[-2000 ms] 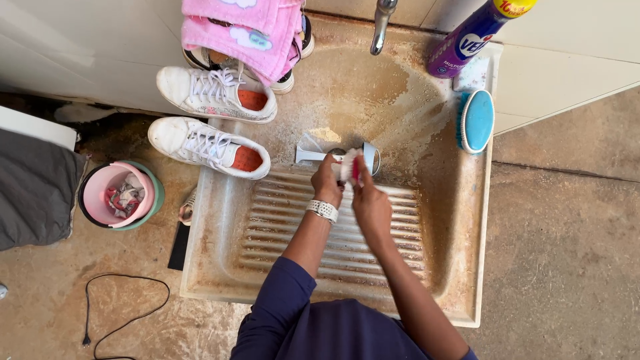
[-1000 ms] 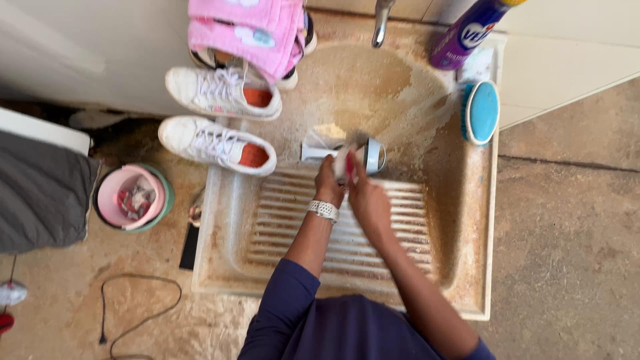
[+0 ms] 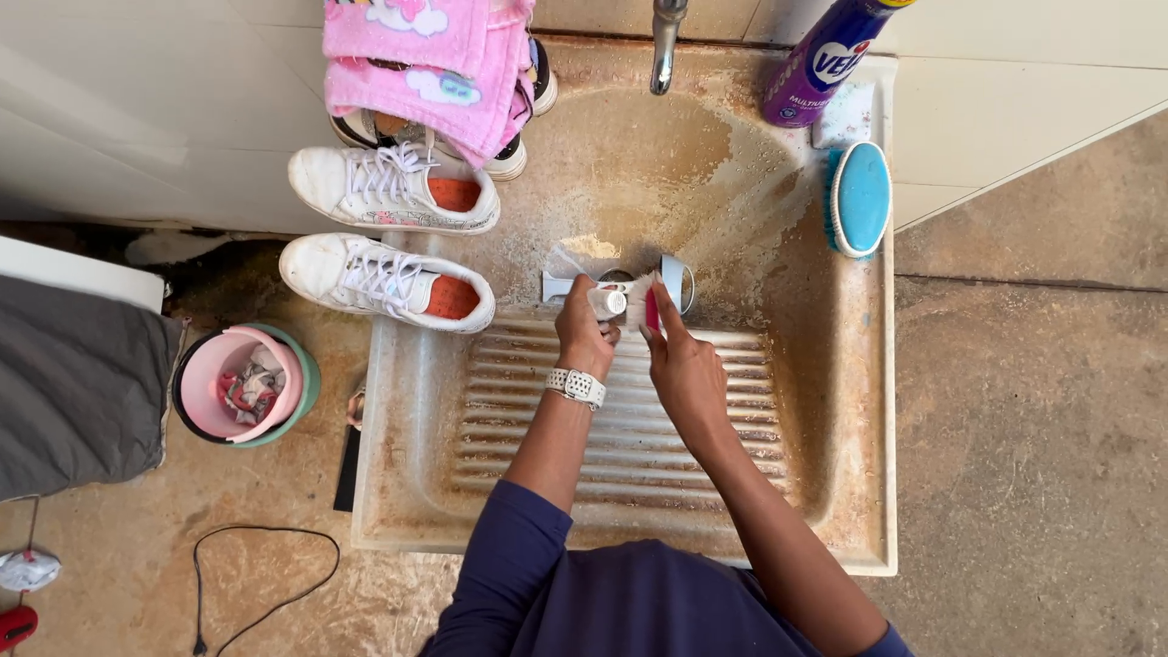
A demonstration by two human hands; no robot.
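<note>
Above the ribbed washboard of a stained laundry sink (image 3: 401,456), my left hand (image 3: 584,333) is closed around a small white bottle-like object (image 3: 607,301); its exact kind is unclear. My right hand (image 3: 684,370) holds a pink-backed brush (image 3: 651,308), its pale bristles turned toward the white object. Just beyond my hands, a white plastic part with a ring-shaped end (image 3: 677,278) lies in the basin, partly hidden by my fingers. The drain (image 3: 617,275) shows behind my left hand. A metal faucet (image 3: 666,46) hangs over the basin.
White sneakers (image 3: 392,278) rest on the sink's left rim, beside a pink cloth (image 3: 429,73) over other shoes. A purple Veja bottle (image 3: 817,68) and a blue-backed scrub brush (image 3: 860,199) occupy the right rim. Nested buckets (image 3: 239,383) and a black cable (image 3: 265,607) are on the floor.
The brush in my right hand was blurred and more tilted; it now appears upright beside the white object. My left hand stays closed on that object. The view has shifted slightly.
</note>
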